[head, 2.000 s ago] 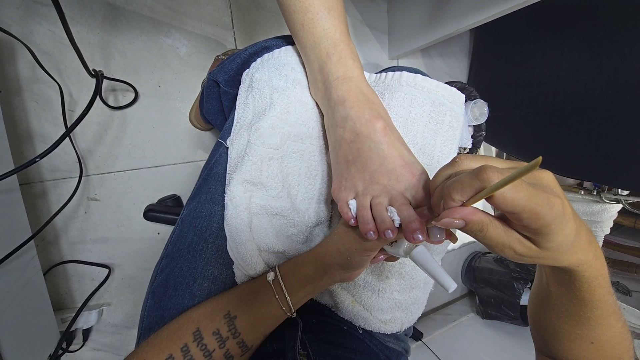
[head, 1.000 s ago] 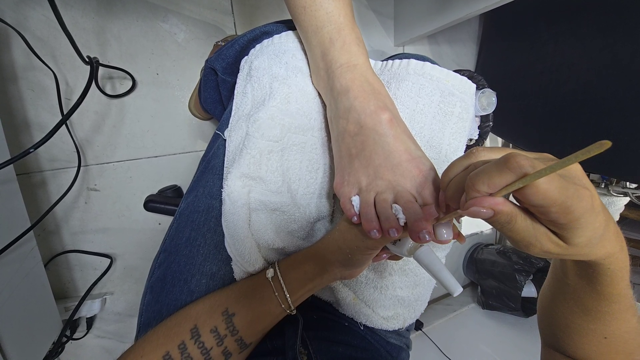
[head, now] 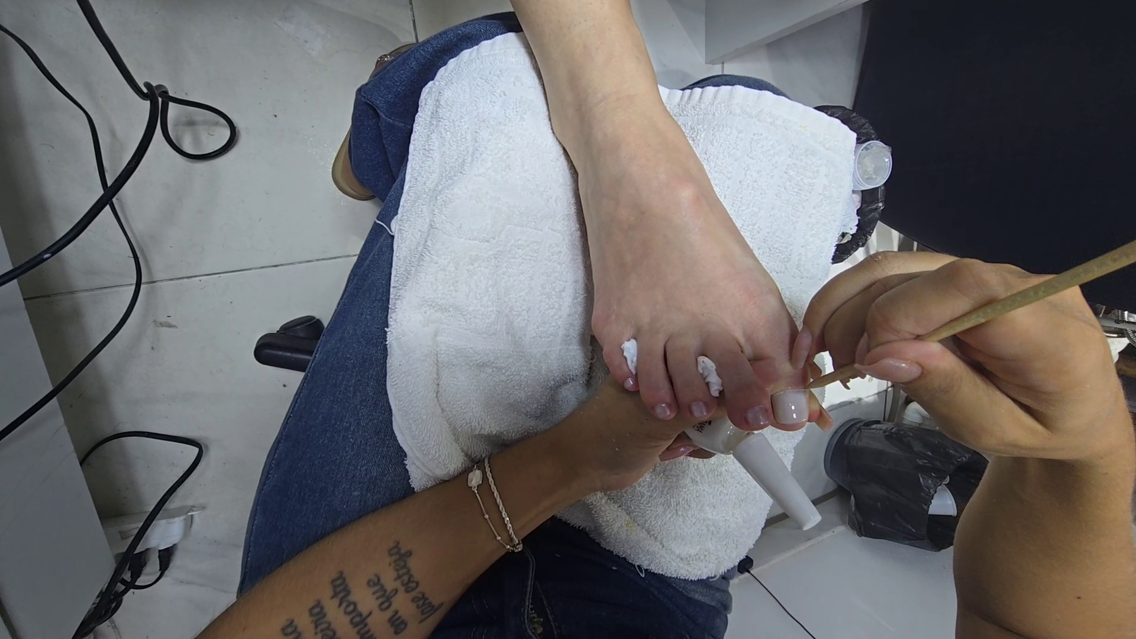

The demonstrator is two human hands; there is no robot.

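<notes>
Another person's bare foot (head: 674, 240) rests on a white towel (head: 488, 222) spread over my denim-covered lap. My left hand (head: 626, 439) is under the toes and grips a nail polish bottle (head: 763, 470) with a long white cap, which points down and right. My right hand (head: 967, 346) pinches a thin wooden stick (head: 1021, 302). The stick's tip is at the side of the big toenail (head: 790, 406), which has a pale, glossy coat. White cotton tufts (head: 709, 375) sit between some of the smaller toes.
Black cables (head: 133, 169) hang and loop at the left, above a tiled floor (head: 222, 222). A small bin with a black bag (head: 905, 479) stands at lower right. A dark surface (head: 994, 133) fills the upper right, near a clear plastic container (head: 872, 165).
The stick in my right hand has tilted and now extends farther toward the right, its tip still near the big toe. My left hand keeps its hold under the toes.
</notes>
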